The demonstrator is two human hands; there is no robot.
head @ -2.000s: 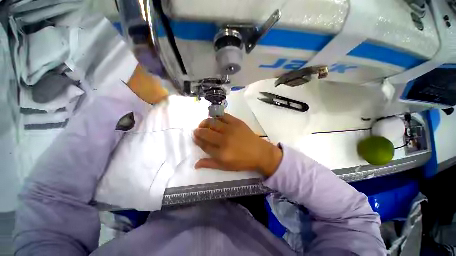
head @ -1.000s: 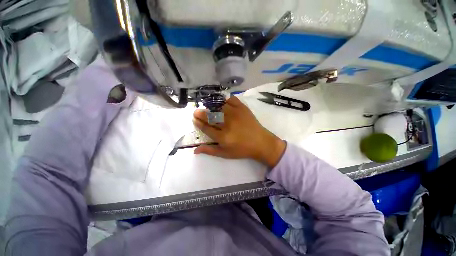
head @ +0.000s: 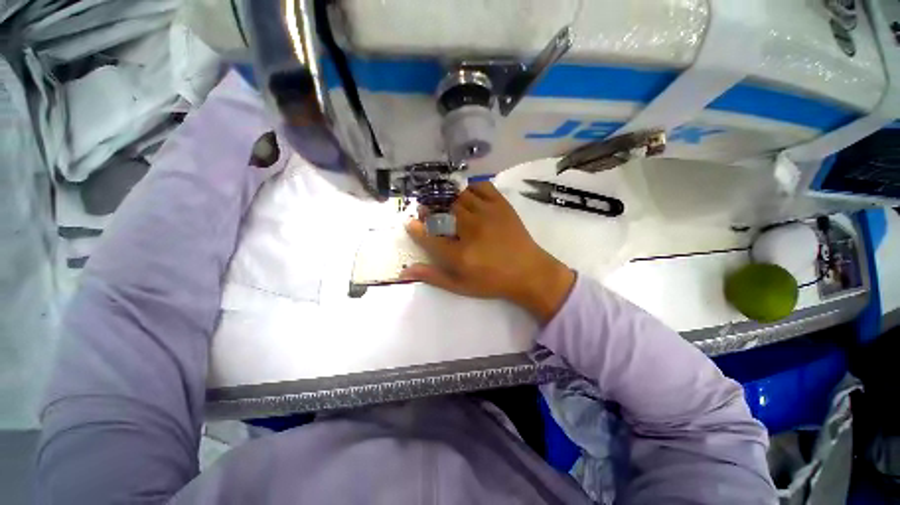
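My right hand point(head: 493, 247) lies flat beside the presser foot and needle area point(head: 434, 197), fingers towards it, thumb over the pale needle plate point(head: 380, 261); whether it presses cloth is hard to tell. A white fabric panel point(head: 281, 242) lies left of the needle, its front edge behind the table's front edge. My left arm reaches forward on the left, and my left hand is hidden behind the machine head point(head: 612, 89). Bright lamp glare washes out the cloth at the needle.
Black thread snips point(head: 572, 197) lie right of the needle. A green fruit point(head: 761, 292) and a white round item point(head: 787, 251) are at the table's right end. Crumpled white and grey pieces point(head: 128, 108) lie at the far left. A measuring tape point(head: 395, 383) runs along the front edge. Blue plastic point(head: 789, 385) is below.
The white panel has moved forward, away from the front edge, uncovering the needle plate. My left hand has gone out of sight behind the machine head. My right hand has shifted slightly forward and right.
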